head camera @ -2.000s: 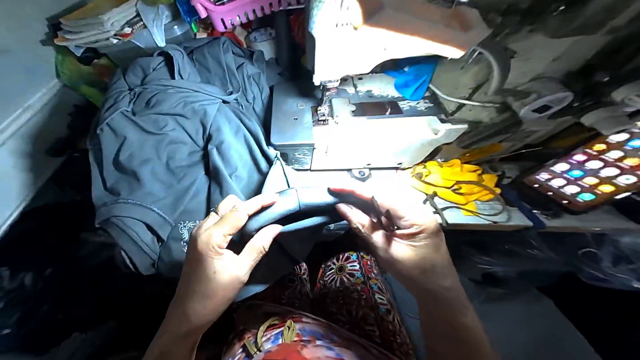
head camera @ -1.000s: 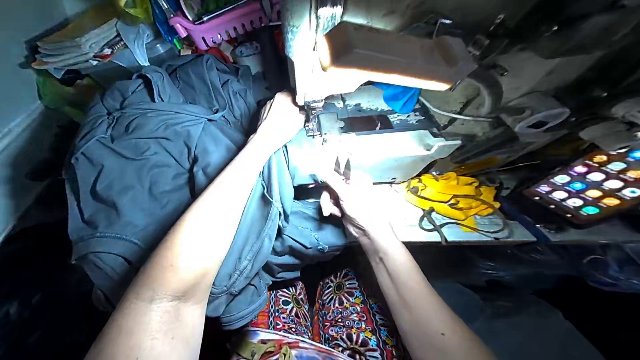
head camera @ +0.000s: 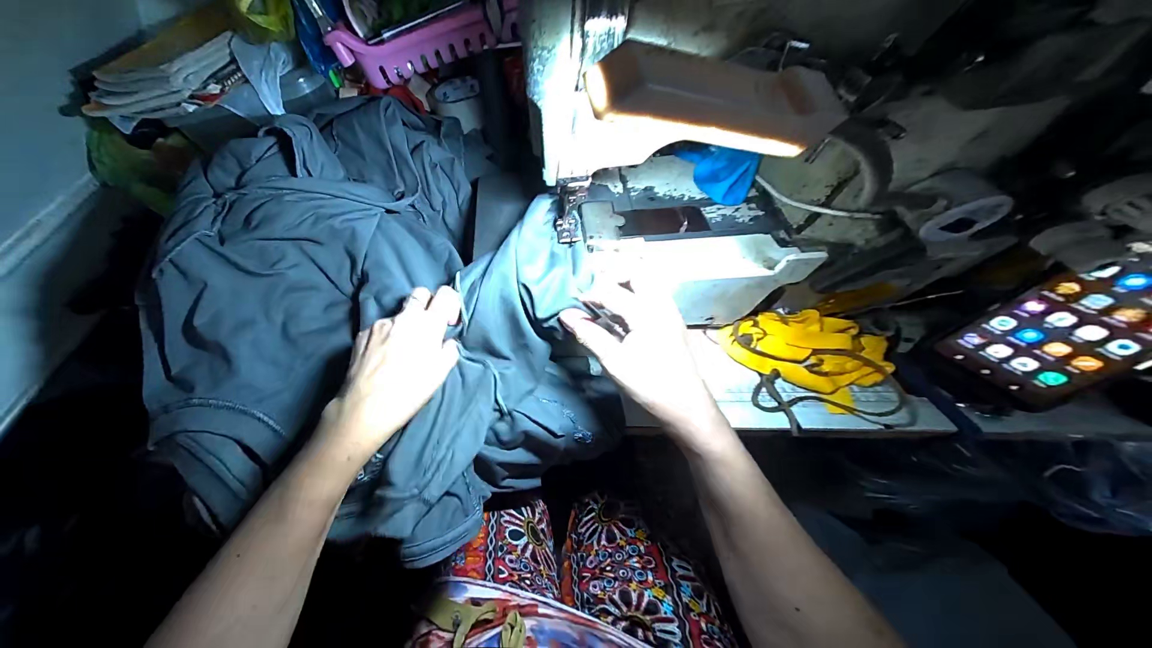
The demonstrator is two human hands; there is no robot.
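A grey-blue knit garment (head camera: 297, 261) lies bunched left of a sewing machine (head camera: 576, 99), and part of its cloth runs up to the presser foot (head camera: 570, 211). My left hand (head camera: 400, 364) grips a fold of the garment in front of the machine, its fingers curled in. Close to the front of the machine bed, my right hand (head camera: 639, 346) touches the garment's right edge; a small dark metal tool, perhaps thread snips, shows between its thumb and fingers. Bright lamp light washes out the cloth near the needle, so the needle itself cannot be made out.
A yellow cloth bundle with dark cord (head camera: 801, 351) lies on the table right of my right hand. Farther right rests a lit smartphone (head camera: 1053, 333). The machine's lamp (head camera: 711, 94) juts out above the bed. Behind the garment are a pink plastic basket (head camera: 418, 54) and stacked papers (head camera: 162, 76).
My left hand has drawn back from the presser foot toward me and now grips cloth. Two seconds ago both hands held a curved grey band of fabric in front of the machine.
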